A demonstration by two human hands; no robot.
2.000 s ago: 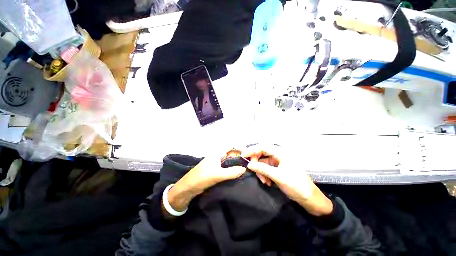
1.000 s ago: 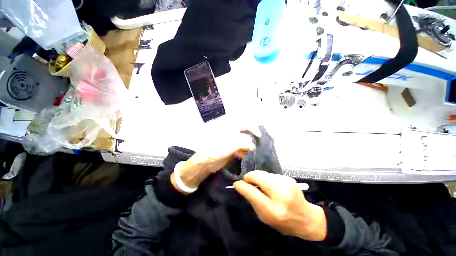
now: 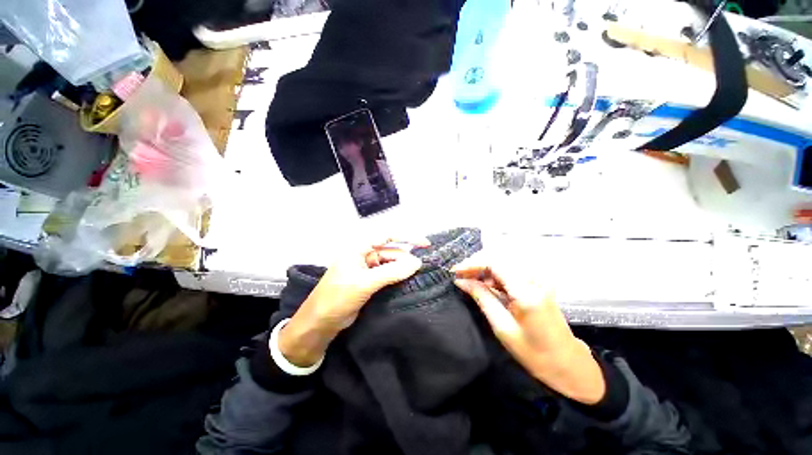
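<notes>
Dark sweatpants lie over my lap and the table's front edge. Their gathered elastic waistband is turned up between my hands. My left hand is shut on the waistband from the left, thumb on top, with a white band at the wrist. My right hand is at the waistband's right end, thumb and fingertips pinching its edge. The pale tool seen earlier cannot be made out in my right hand now.
A lit smartphone lies on a black cloth behind my hands. A white sewing machine with a black strap is at right, beside a light-blue item. A plastic bag, basket and grey box are left.
My right hand has moved up from the lower cloth, where it held a thin pale tool, to the waistband. The cloth is turned so the gathered band shows. My left hand has shifted slightly left.
</notes>
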